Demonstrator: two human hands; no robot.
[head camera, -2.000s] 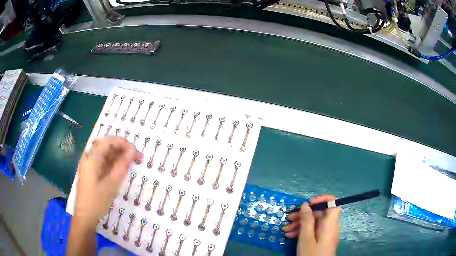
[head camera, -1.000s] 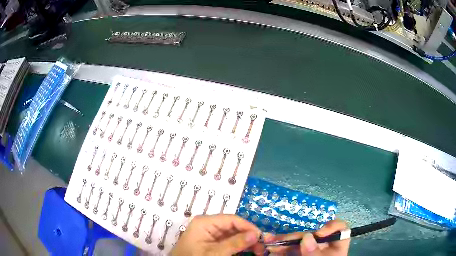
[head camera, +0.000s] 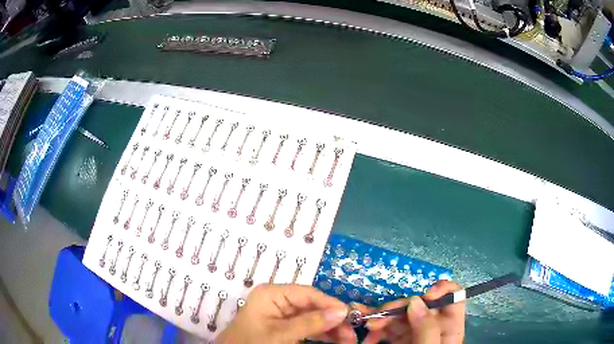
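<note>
My right hand (head camera: 431, 314) holds black tweezers (head camera: 471, 289) with a pale band like a pen, tips pointing left. My left hand (head camera: 289, 314) pinches a small strip part (head camera: 355, 316) by its round head between thumb and finger. The tweezer tips meet the head; whether a disc is between them is too small to tell. The white board (head camera: 232, 161) lies left with four rows of strip parts, its lower edge partly behind my left hand. The blue sheet (head camera: 384, 269) dotted with clear and silvery discs lies right of the board, partly behind my hands.
A clear parts tray (head camera: 219, 46) lies on the dark green belt behind the pale rail. A bagged blue pack (head camera: 54, 144) and stacked boards (head camera: 15, 121) are at left. A blue pack with white paper (head camera: 572, 245) is at right. A blue stool (head camera: 84, 295) stands lower left; machinery is at upper right.
My left hand has moved from over the board to meet my right hand in front of the blue sheet, now holding a part. The tweezers have shifted down-left. The clear tray has moved right along the belt.
</note>
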